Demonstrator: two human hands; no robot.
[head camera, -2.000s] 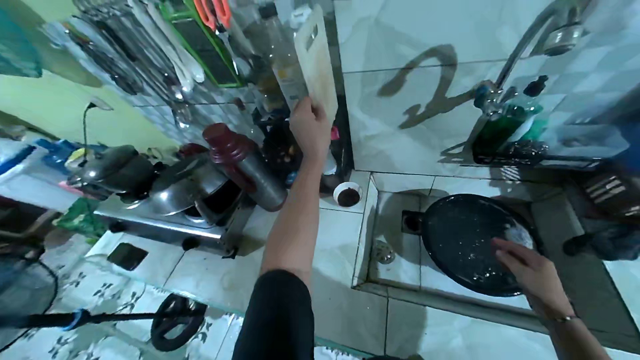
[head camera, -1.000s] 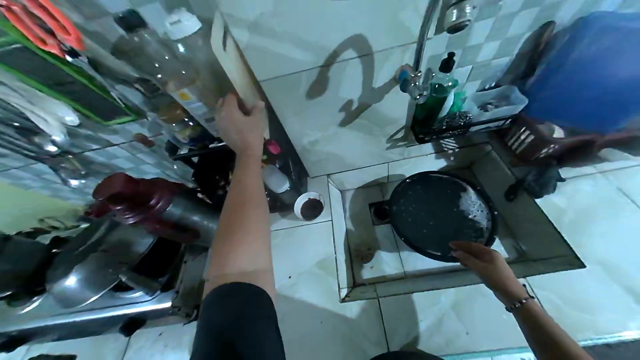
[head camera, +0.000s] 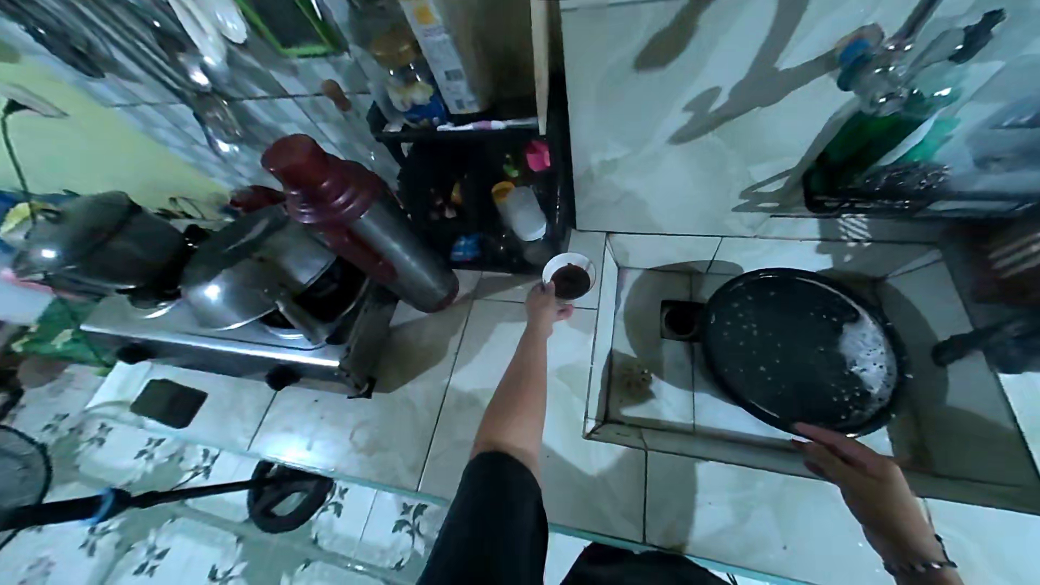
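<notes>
My left hand (head camera: 549, 309) grips the near rim of a small white cup (head camera: 569, 277) with dark contents, on the tiled counter left of the sink. My right hand (head camera: 853, 470) holds the near edge of a round black tray (head camera: 792, 345) in the tiled sink (head camera: 650, 439); white suds and droplets lie on the tray. The drain hole (head camera: 681, 319) shows at the tray's left side. A pale cutting board (head camera: 540, 65) stands edge-on on the black rack (head camera: 390, 134), behind my left hand.
A metal vacuum flask with a red top (head camera: 370, 223) leans between the rack and a gas stove (head camera: 244, 333) bearing pots. Green bottles (head camera: 869, 146) stand in a holder behind the sink. Utensils hang on the left wall. A dark pipe-like object (head camera: 983, 345) lies at the sink's right.
My left hand has let go of the cutting board at the rack and moved down to the small cup. My right hand remains at the tray's near edge.
</notes>
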